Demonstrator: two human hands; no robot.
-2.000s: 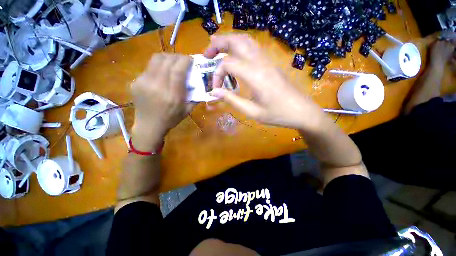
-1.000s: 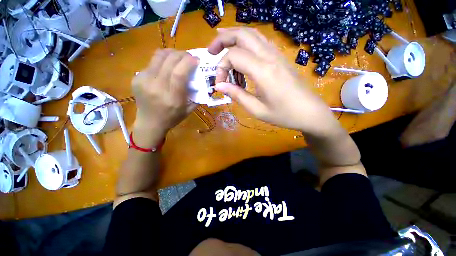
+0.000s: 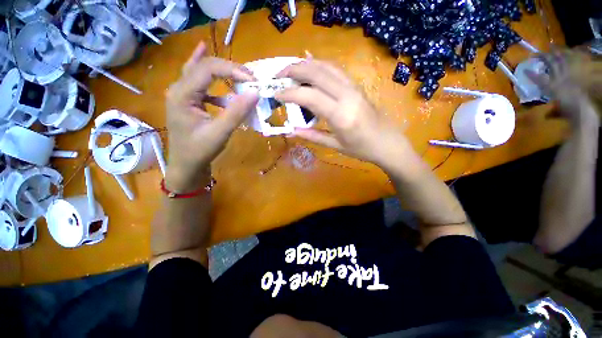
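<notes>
A white camera housing (image 3: 272,66) with a square window opening is held between my two hands, above the middle of the table. My left hand (image 3: 204,109) grips its left side with thumb and fingers at the upper edge of the window. My right hand (image 3: 343,109) holds its right side, with fingers at the same edge and the thumb near the lower right corner. The fingers hide parts of the housing, and I cannot tell whether a small part is between them. Tiny pale pieces (image 3: 302,156) lie on the tabletop just below the housing.
Black square parts (image 3: 429,39) are piled at the far side. White housings (image 3: 99,39) are heaped at the left, and one open housing (image 3: 122,146) lies nearer. A round-ended housing (image 3: 485,120) stands at the right. Another person's hands (image 3: 577,79) are over a housing at the far right.
My left hand has opened from a closed-looking grip, its thumb and fingers now at the window's upper edge. The housing has turned slightly. The other person's hands have moved onto the far-right housing.
</notes>
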